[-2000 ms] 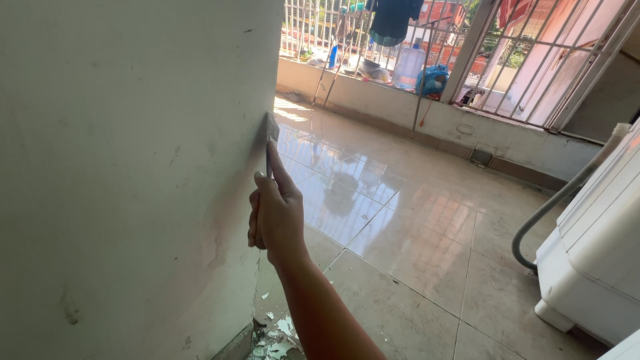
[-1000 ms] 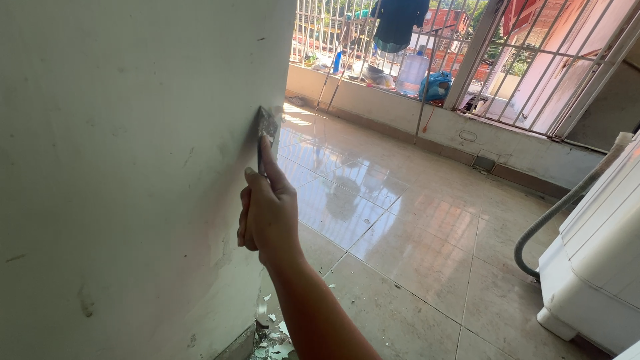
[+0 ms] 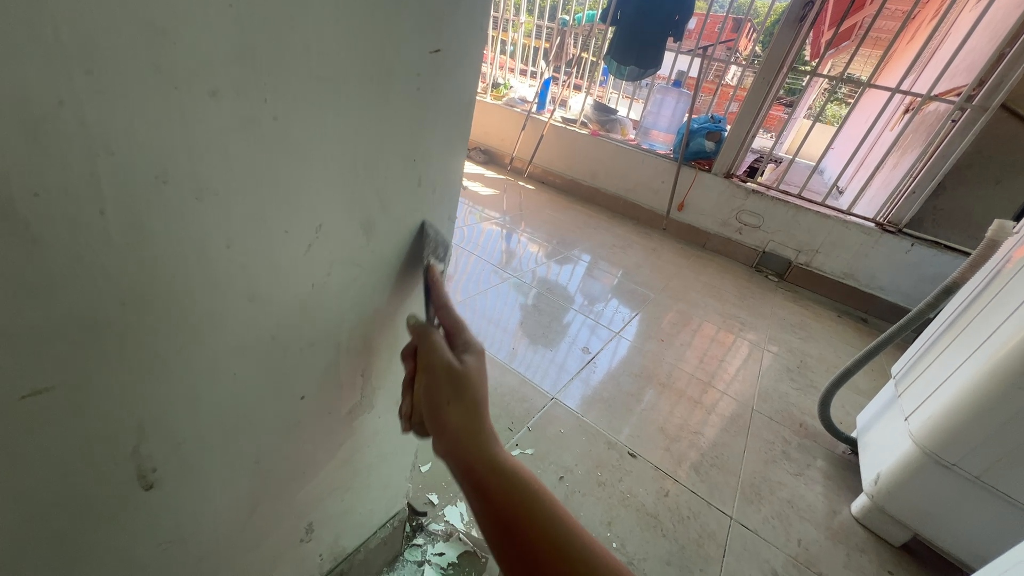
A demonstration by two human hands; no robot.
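Note:
My right hand grips a putty knife by its handle, with the index finger stretched along it toward the blade. The metal blade lies against the painted wall, close to the wall's vertical edge. Below the hand the wall has a patch where the surface looks pinkish and uneven. Flakes of paint are scattered on the floor at the foot of the wall. My left hand is out of view.
A tiled floor reflects light from the barred window. At the right stands a white plastic appliance with a grey hose. Along the far ledge are a large clear water jug and a blue bag.
Between the earlier frames and now, the putty knife's blade has shifted a little down the wall near its edge, with my right hand still around the handle.

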